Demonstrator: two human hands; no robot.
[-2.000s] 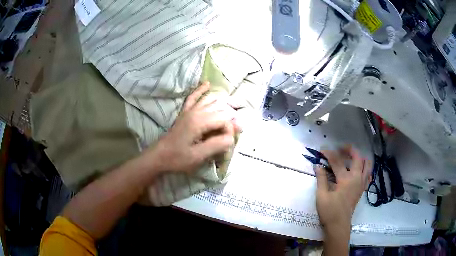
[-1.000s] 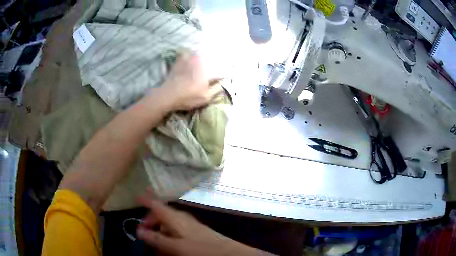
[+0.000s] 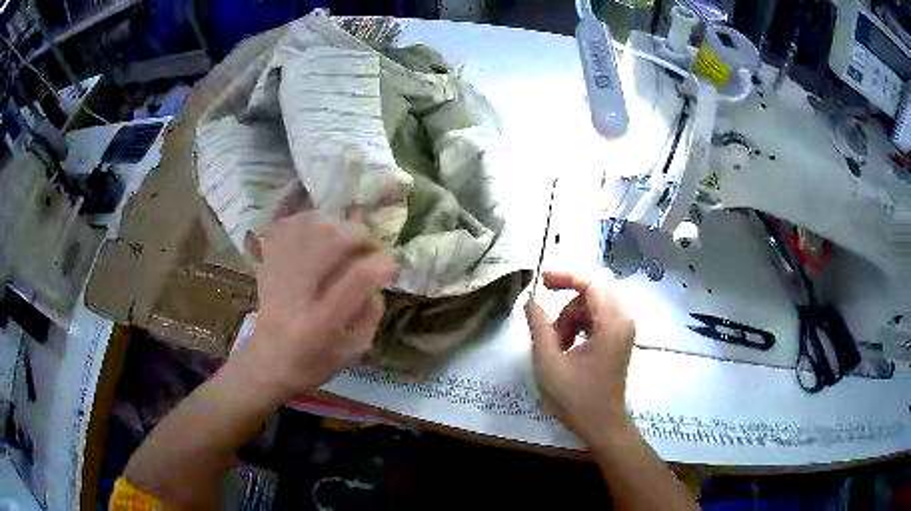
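A bundled garment (image 3: 440, 150), khaki with striped lining, lies on the table left of the needle area. My left hand (image 3: 325, 289) is over its near left side, blurred; whether its fingers grip cloth cannot be told. My right hand (image 3: 584, 349) is at the garment's near right corner, thumb and forefinger close together at the edge of the cloth; whether they pinch it is unclear. Black thread snips (image 3: 732, 331) lie on the table right of my right hand.
The white sewing machine (image 3: 789, 200) stands at the right, with black-handled scissors (image 3: 827, 344) under its arm. A grey lamp bar (image 3: 601, 75) hangs near the needle. Brown cardboard (image 3: 150, 274) extends at the left. A printed ruler (image 3: 719, 431) runs along the front edge.
The garment has been turned and bunched up farther back on the table. My right hand has moved from the front edge to the garment's right corner. The snips, released earlier, lie on the table.
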